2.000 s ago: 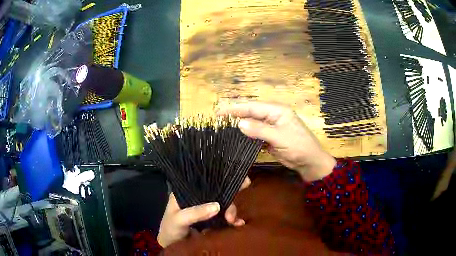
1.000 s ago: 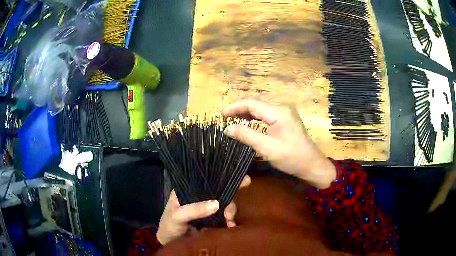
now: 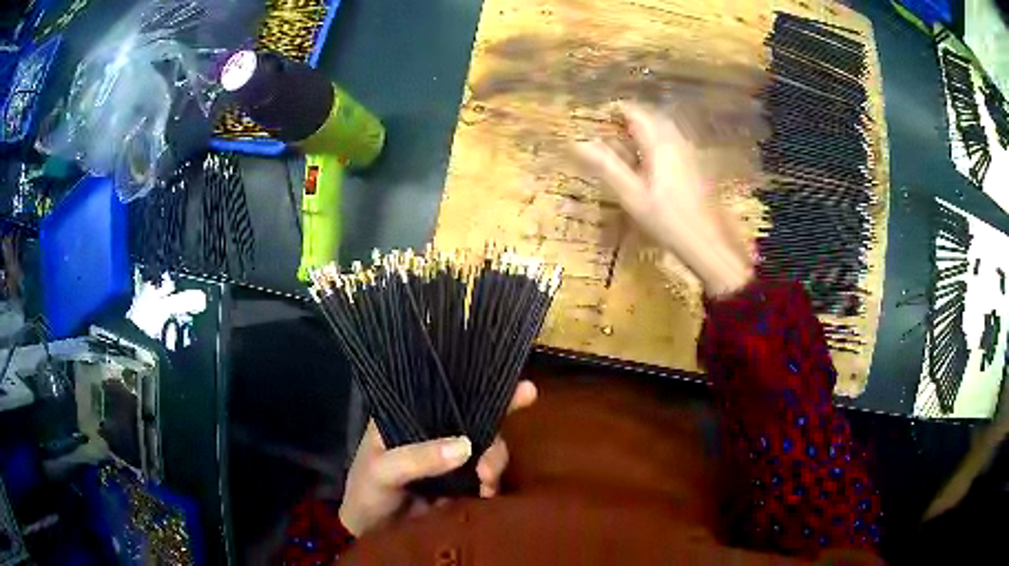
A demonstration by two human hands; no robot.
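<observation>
My left hand grips the lower end of a fanned bundle of black wire leads; their pale and brass tips point up and away from me. My right hand is motion-blurred over the wooden board, apart from the bundle, with thumb and fingers spread. I see nothing held in it. A row of black wire leads lies along the right side of the board.
A lime-green hot air gun lies left of the board, its dark nozzle over a blue tray of brass-coloured parts. A clear plastic bag, blue tray and white gloves or cloth are further left. White sheets bear black pieces at right.
My right hand has left the bundle tips and moved up and right over the board. My left hand still grips the bundle. The view has shifted, so the board appears further right and slightly turned.
</observation>
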